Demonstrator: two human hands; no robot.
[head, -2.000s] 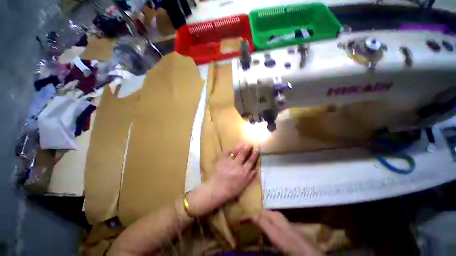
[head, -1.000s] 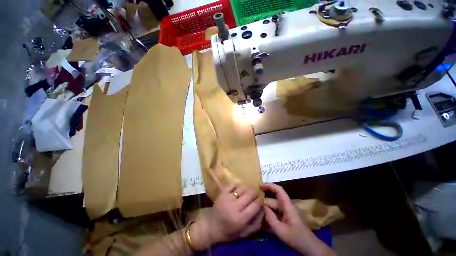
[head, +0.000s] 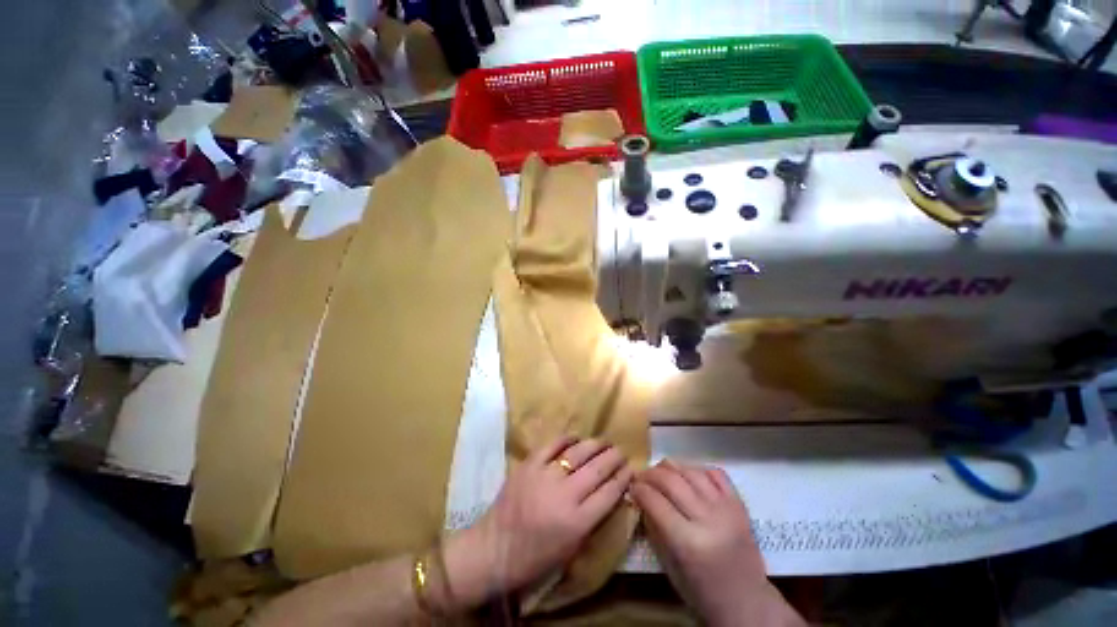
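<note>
The tan workpiece (head: 557, 355) runs from beside the red basket, past the lit needle area, down to the table's front edge, with folds across it. The white HIKARI sewing machine (head: 857, 245) stands at its right; glare hides the needle and presser foot. My left hand (head: 551, 508) lies on the lower part of the workpiece, a ring on one finger. My right hand (head: 701, 527) is bent at its right edge, fingertips pinching the cloth edge beside my left fingertips.
Two flat tan cut panels (head: 386, 355) lie at left. Fabric scraps and plastic bags (head: 153, 288) are heaped at far left. A red basket (head: 551, 86) and a green basket (head: 753, 80) stand behind. Blue-handled scissors (head: 990, 475) lie at right under the machine.
The view has shifted. Both hands, below the table's front edge a second ago, are now up over it, nearer the needle. The workpiece has bunched into folds beside the machine head.
</note>
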